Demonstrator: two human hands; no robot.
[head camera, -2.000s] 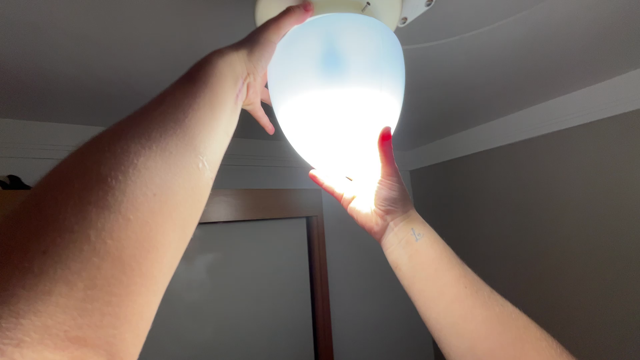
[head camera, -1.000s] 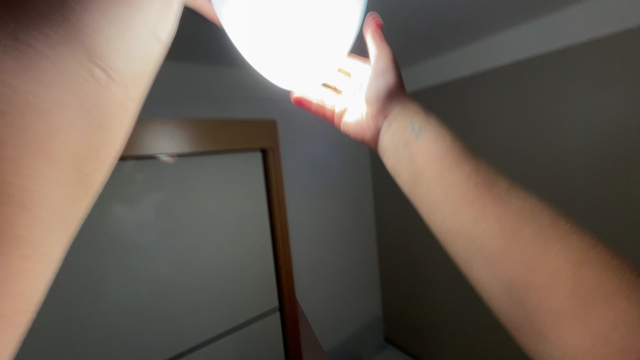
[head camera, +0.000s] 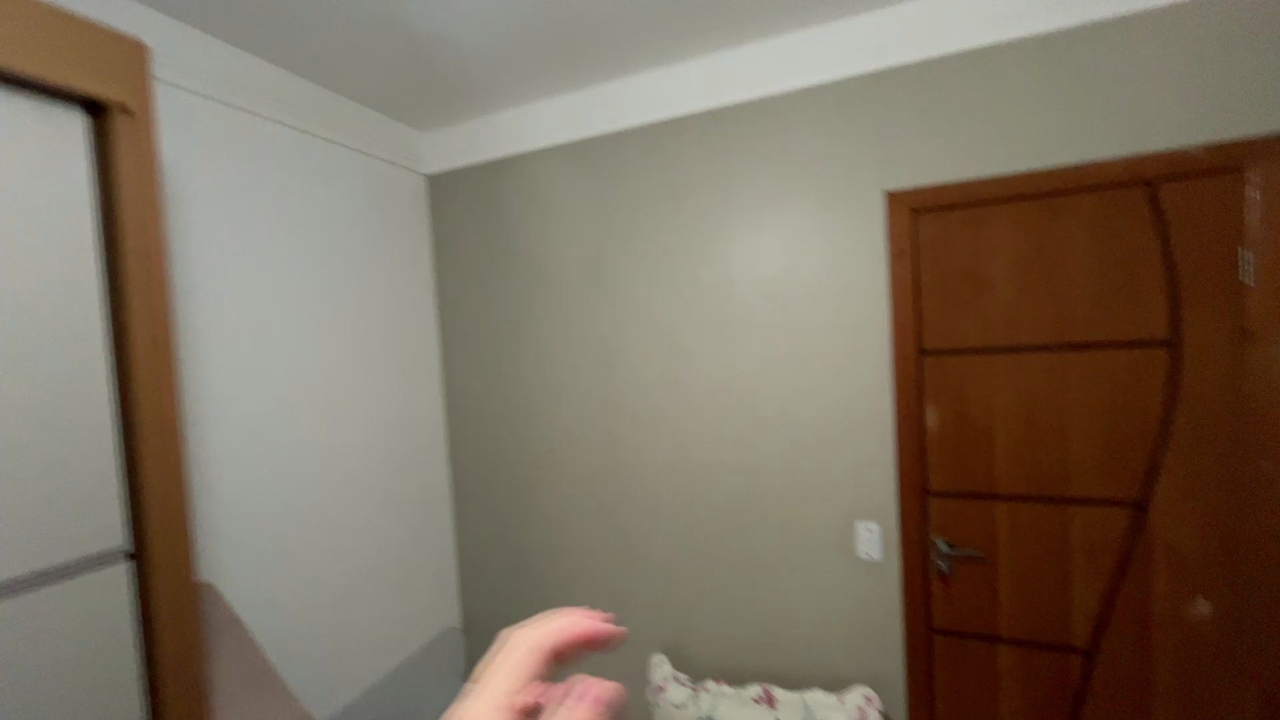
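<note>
One hand shows at the bottom edge, a little left of the middle; by its pose it looks like my left hand (head camera: 545, 665). Its fingers are bent and point to the right, with a gap between them, and nothing shows in them. The lower part of this hand is cut off by the frame and slightly blurred. It appears in front of the grey-green wall (head camera: 660, 400), left of a floral fabric item (head camera: 765, 700). My right hand is out of view, and so is the lit lamp.
At the right is a closed brown wooden door (head camera: 1040, 420) with a metal lever handle (head camera: 955, 555). A white wall switch (head camera: 868, 540) sits beside its frame. A wood-framed panel (head camera: 150, 400) stands at the left, by a white wall (head camera: 310, 350).
The view has swung away from the lit lamp. Both arms were raised at it before, hands at the lamp; now only one lowered hand shows and the lamp is out of sight.
</note>
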